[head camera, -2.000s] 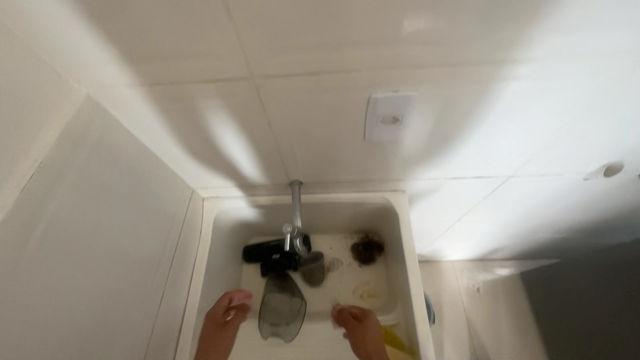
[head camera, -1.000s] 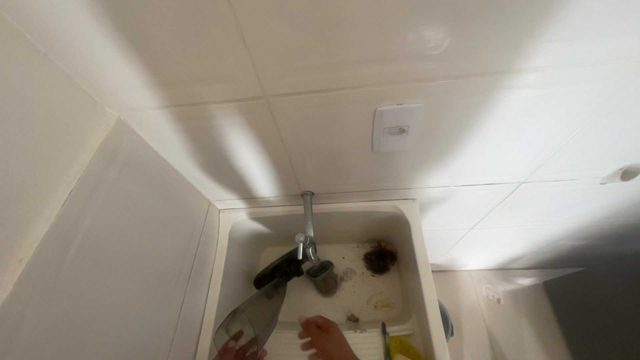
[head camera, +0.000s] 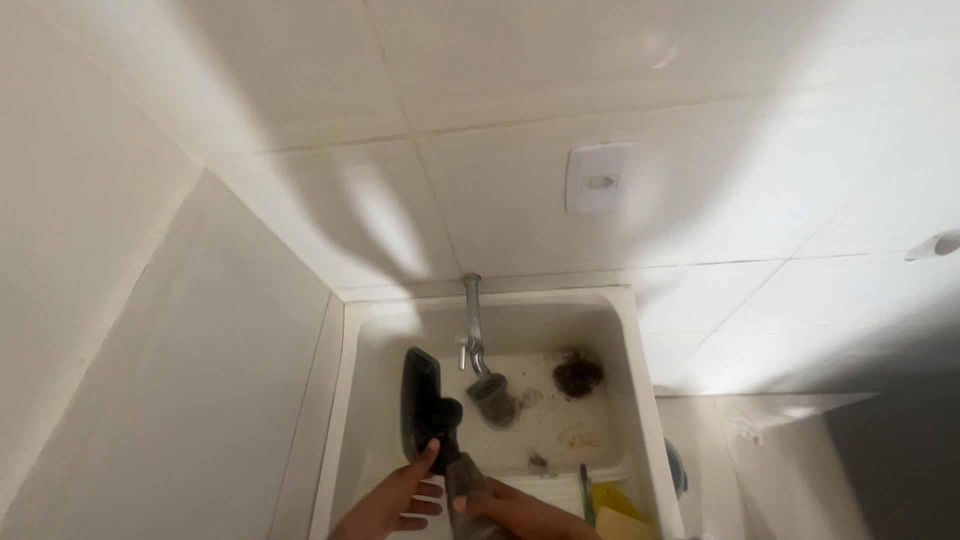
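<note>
Low in the basin, my right hand (head camera: 502, 508) grips a smoky translucent container (head camera: 466, 487), which joins a black plastic part with a long flat head (head camera: 421, 397). The thumb of my left hand (head camera: 401, 496) touches the lower end of the black part, and its other fingers are spread beside the container. Under the metal faucet (head camera: 472, 330) stands a small dirty cup (head camera: 493, 401). A dark clump of debris (head camera: 577, 373) lies at the basin's back right, with brown smears on the floor near it.
The white utility sink (head camera: 651, 450) stands against a tiled wall. A yellow cloth or sponge (head camera: 619, 506) and a dark-handled tool (head camera: 586, 491) lie on its ribbed front right. A white outlet plate (head camera: 602, 178) is on the wall above. A blue round object (head camera: 675, 466) is outside, right of the sink.
The black part and container have been turned, so the black head now points up along the basin's left side. My right hand, empty two seconds ago, now holds the container.
</note>
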